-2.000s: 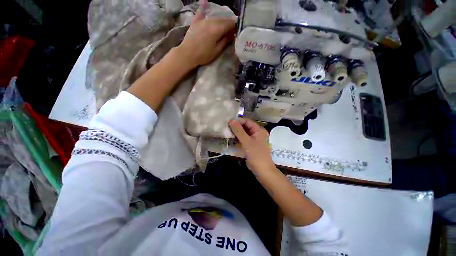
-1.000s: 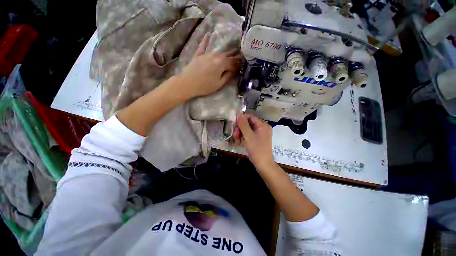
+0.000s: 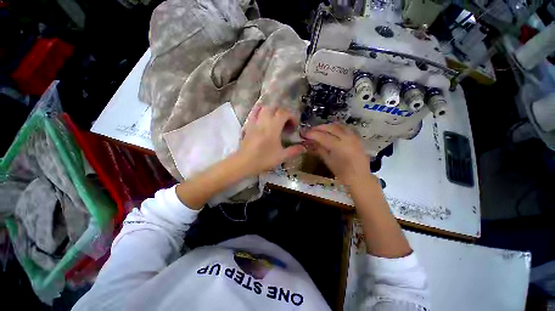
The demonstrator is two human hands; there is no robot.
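A large beige-grey garment piece (image 3: 201, 67) with a pale mottled print lies bunched on the table, left of the overlock machine (image 3: 371, 109). A plain off-white patch (image 3: 204, 140) lies on it, left of my left hand. My left hand (image 3: 268, 136) is on the cloth just in front of the needle area, thumb and fingers curved around its edge. My right hand (image 3: 338, 152) pinches the cloth edge close to the presser foot, its fingertips near my left hand's. The presser foot is largely hidden. Thin thread tails (image 3: 237, 212) hang from the cloth at the table's front edge.
A green basket (image 3: 76, 182) with plastic lining holds printed cloth at left, beside a red basket (image 3: 115, 164). A dark panel (image 3: 458, 158) lies right of the machine. A white side table (image 3: 450, 273) is at lower right. Thread cones (image 3: 538, 48) stand at far right.
My left hand has moved from atop the cloth toward the front edge, near my right hand. The off-white patch now lies face up. The view has shifted, showing more of the green basket.
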